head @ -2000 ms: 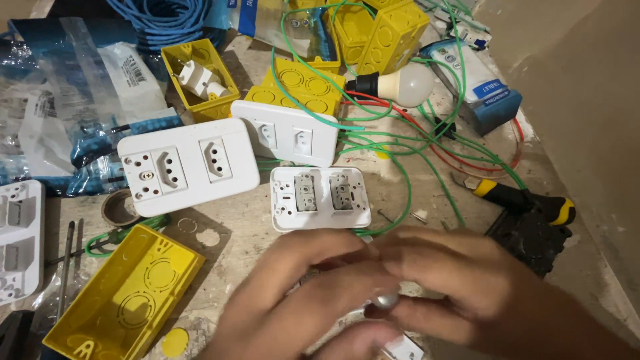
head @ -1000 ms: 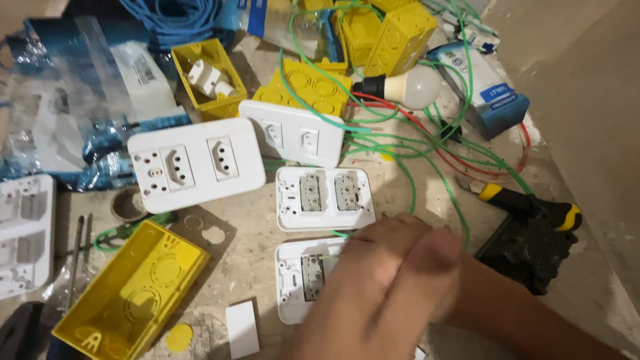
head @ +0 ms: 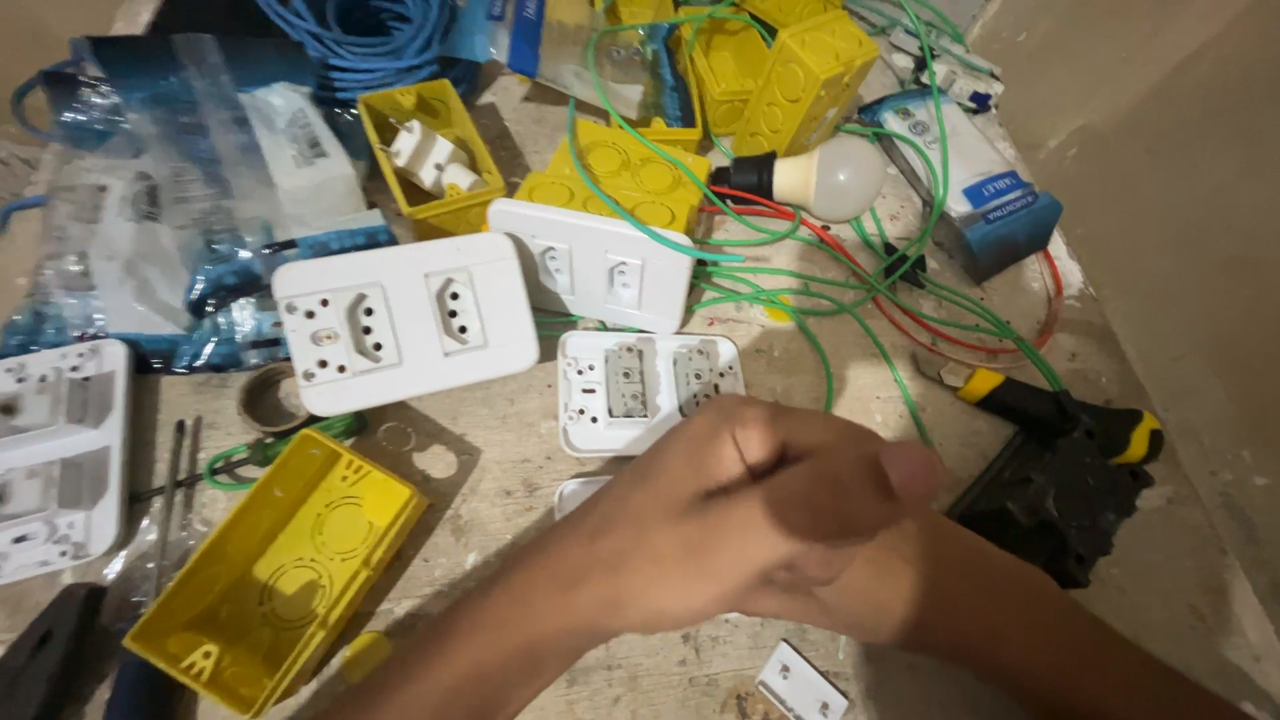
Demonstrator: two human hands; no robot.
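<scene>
My left hand reaches in from the lower left and lies over my right hand, the two touching with fingers bent. Whether anything is held between them is hidden. Just behind the left hand lies a white two-socket plate, back side up, partly covered by it. The corner of another white plate shows at the left wrist. A small white rectangular piece lies below the hands. Farther back, a white double socket plate rests face up beside a second double socket plate.
A yellow electrical box stands at lower left, near screwdriver shafts. Several yellow boxes, a light bulb and green and red wires lie behind. Yellow-black handled pliers and a black object are at right. Blue cable coils at the back.
My hands, both working low in the middle at first, have come together and overlap. The lower back-side-up plate, in clear view a second ago, is now mostly covered by the left hand and forearm.
</scene>
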